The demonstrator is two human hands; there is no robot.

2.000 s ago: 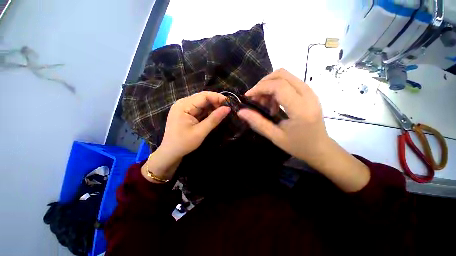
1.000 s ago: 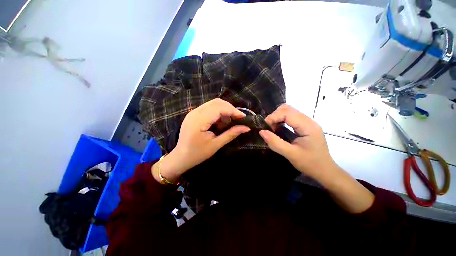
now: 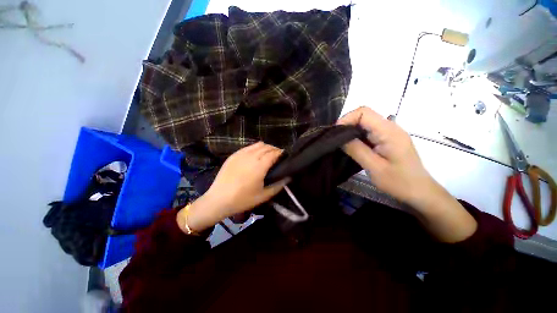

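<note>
The plaid garment piece (image 3: 269, 73), dark with thin pale check lines, lies bunched on the table's front left and hangs over the edge. My left hand (image 3: 241, 177) pinches one end of a dark, smooth fabric edge (image 3: 314, 150). My right hand (image 3: 388, 153) pinches its other end, so the edge is held between the hands above the table's front edge. A thin pale loop or cord (image 3: 293, 205) hangs below, beside my left fingertips. Both hands' fingertips are partly hidden by the cloth.
The white sewing machine (image 3: 507, 36) is at top right. Scissors with red and orange-yellow handles (image 3: 519, 198) lie right, pointing toward it. A blue bin (image 3: 143, 189) at lower left holds dark pieces, with black cloth (image 3: 70, 235) over its side. A grey surface (image 3: 61, 110) is at left.
The fabric edge is now held as a longer, wider dark strip, and my hands are farther apart. The pale loop now hangs lower. The view has also shifted.
</note>
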